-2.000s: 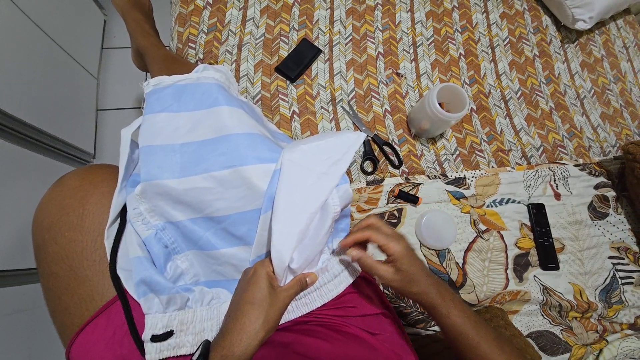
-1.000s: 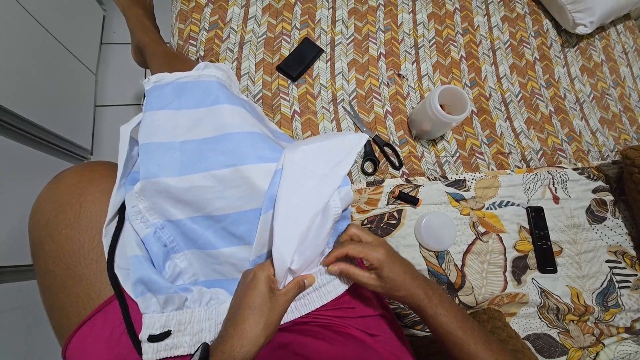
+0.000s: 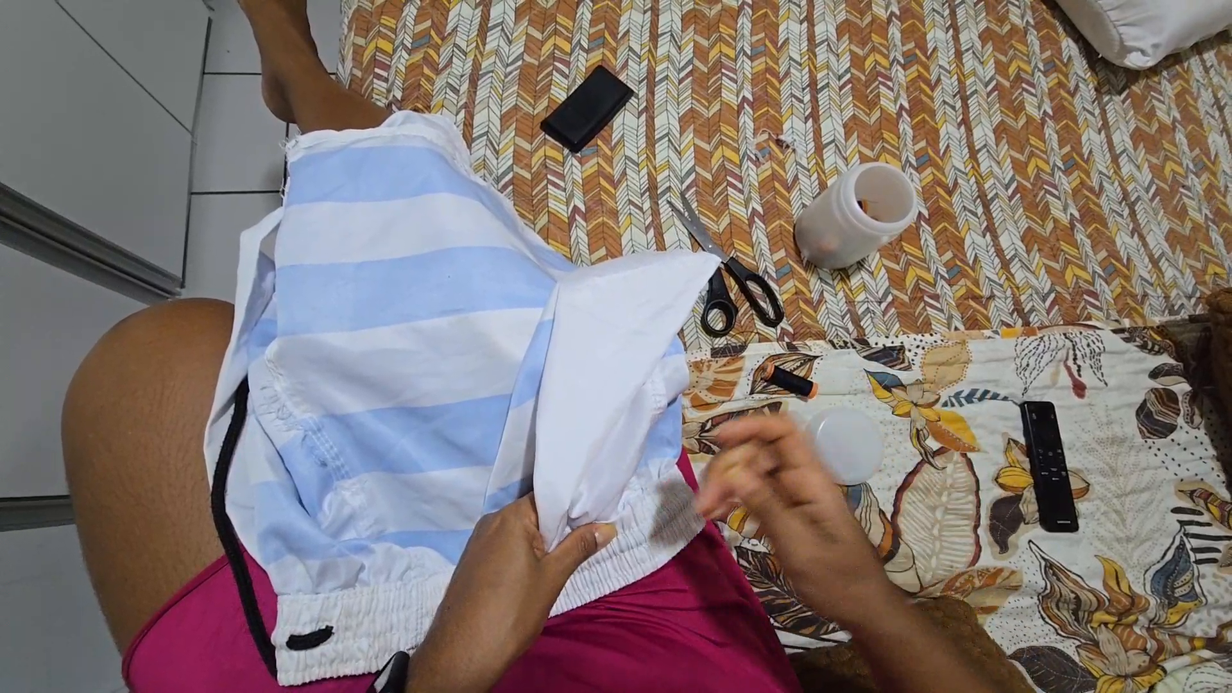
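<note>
Blue-and-white striped shorts (image 3: 404, 318) lie across my lap, with a gathered elastic waistband (image 3: 375, 616) nearest me and a black drawstring (image 3: 231, 500) at the left. My left hand (image 3: 510, 577) pinches the white pocket lining (image 3: 606, 385) where it meets the waistband. My right hand (image 3: 780, 491), blurred, is raised just right of the waistband, its fingers bent close together; whether it holds a needle or thread cannot be seen. Black-handled scissors (image 3: 727, 269) lie beyond the lining's tip. To their lower right is a spool of dark thread (image 3: 789, 380).
A white round lid (image 3: 845, 446) lies beyond my right hand, and a black remote control (image 3: 1049, 467) farther right. An uncapped translucent jar (image 3: 837, 226) and a black phone-like object (image 3: 587, 109) rest on the patterned bedspread (image 3: 972, 144). A white pillow-like item (image 3: 1145, 29) is top right.
My right hand has moved away from the waistband to the right, after touching it a second ago. My left hand keeps its pinch on the cloth.
</note>
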